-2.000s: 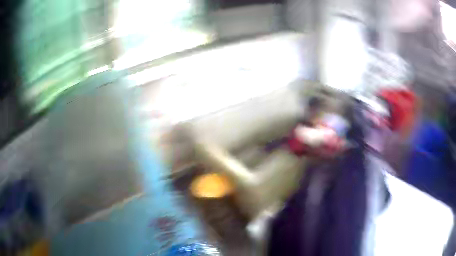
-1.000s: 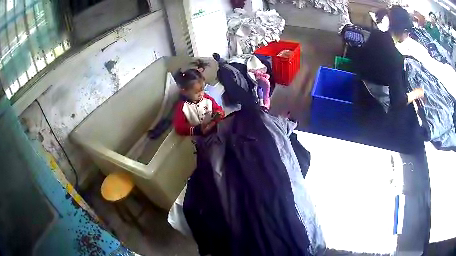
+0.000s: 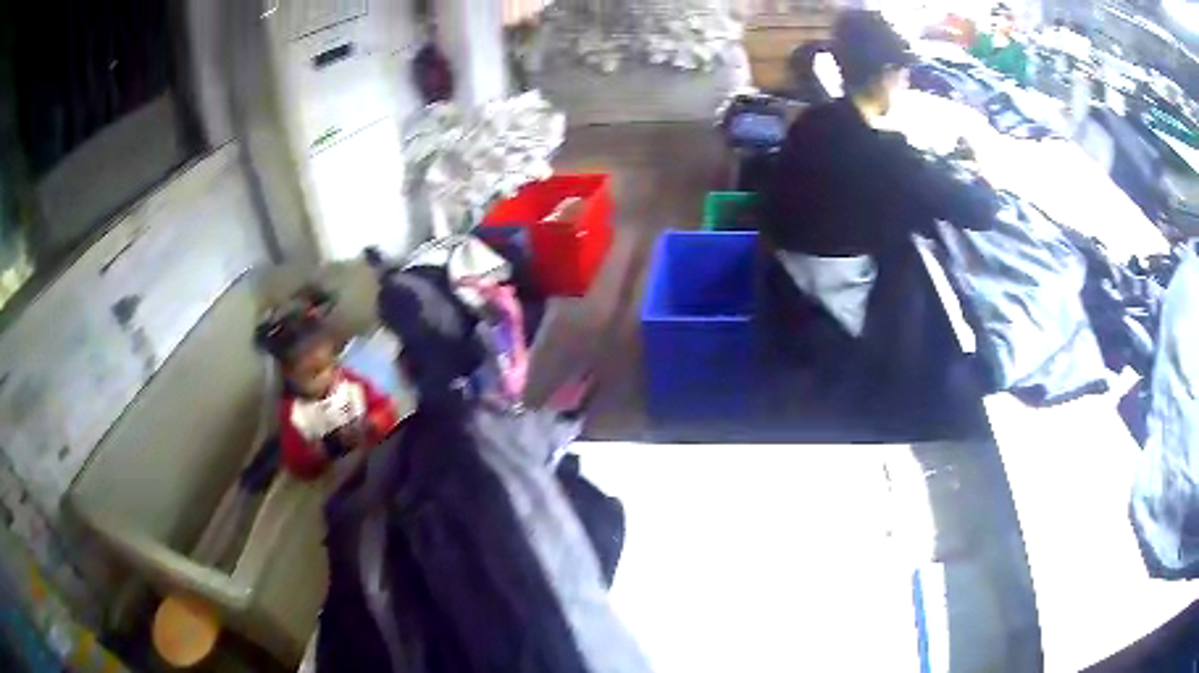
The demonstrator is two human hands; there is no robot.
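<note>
Neither of my hands shows clearly in the view. Dark navy garments with grey lining point(image 3: 460, 552) lie in a long heap in front of me, at the lower left of centre. They lie along the left side of a bright white table point(image 3: 750, 552). A dark sleeve-like shape point(image 3: 1164, 651) cuts in at the bottom right corner, and no hand shows on it.
A small person in red and white point(image 3: 329, 414) is by the cream tub point(image 3: 283, 559), with a round stool point(image 3: 184, 628) before it. A blue bin point(image 3: 697, 329), a red crate point(image 3: 563, 237) and a person in dark clothes point(image 3: 842, 184) at garments point(image 3: 1032, 309) stand beyond.
The view has turned right. The tub, small person and dark garments have shifted left in the picture, the light-blue machine has mostly left it, and more garments show at the right.
</note>
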